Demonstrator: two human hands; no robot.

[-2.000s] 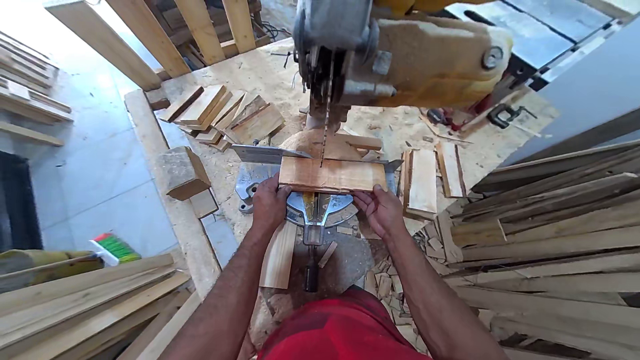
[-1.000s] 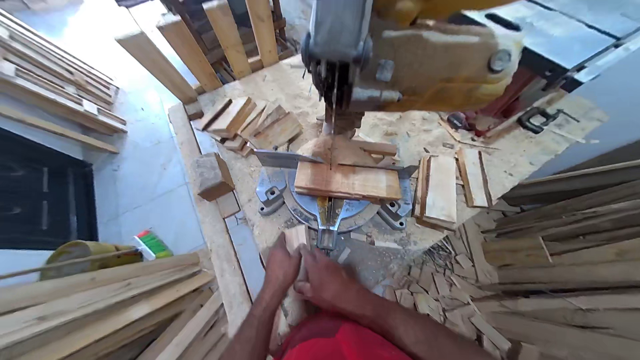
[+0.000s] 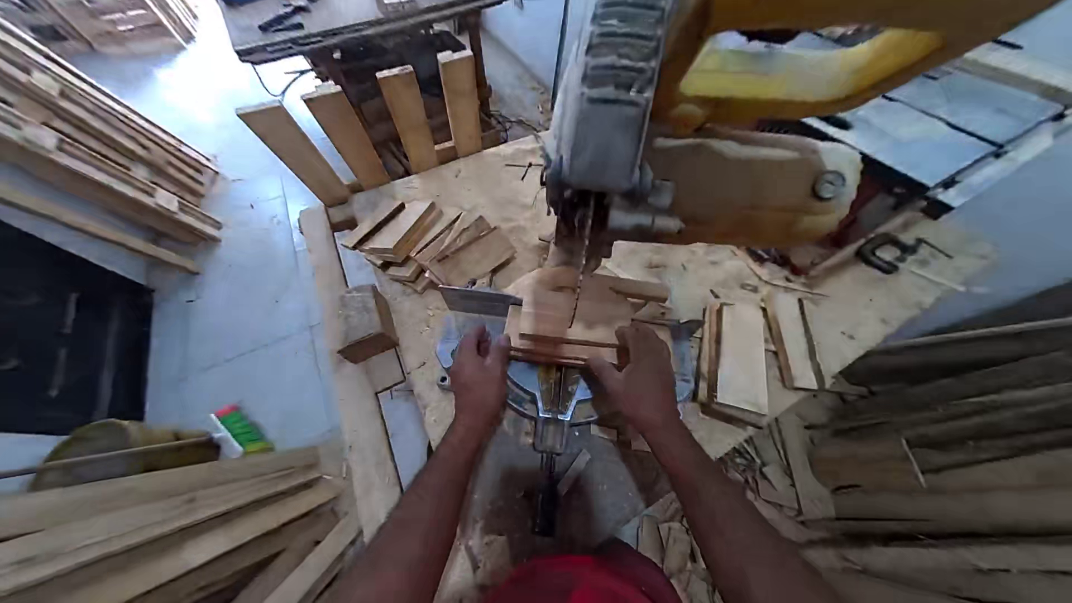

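Observation:
A wooden board (image 3: 578, 311) lies on top of another board on the miter saw's base (image 3: 517, 383). My left hand (image 3: 481, 377) is at the left end of the boards, its fingertips at their near edge. My right hand (image 3: 641, 373) grips the right part of the boards, thumb at the near edge. Just above them, the saw blade (image 3: 584, 260) hangs from the raised saw head (image 3: 611, 100). Whether the blade touches the upper board cannot be told. The metal fence (image 3: 481, 300) shows at the left behind the boards.
Short board pieces lie in a pile (image 3: 435, 243) at the bench's left, and more pieces (image 3: 741, 356) lie at the right. A wooden block (image 3: 367, 322) sits on the left edge. A black C-clamp (image 3: 888, 251) lies at the back right. Long planks (image 3: 963, 452) fill the lower right.
Both hands have moved forward from in front of the saw to the boards on its base. A second board now lies over the one seen there one second ago.

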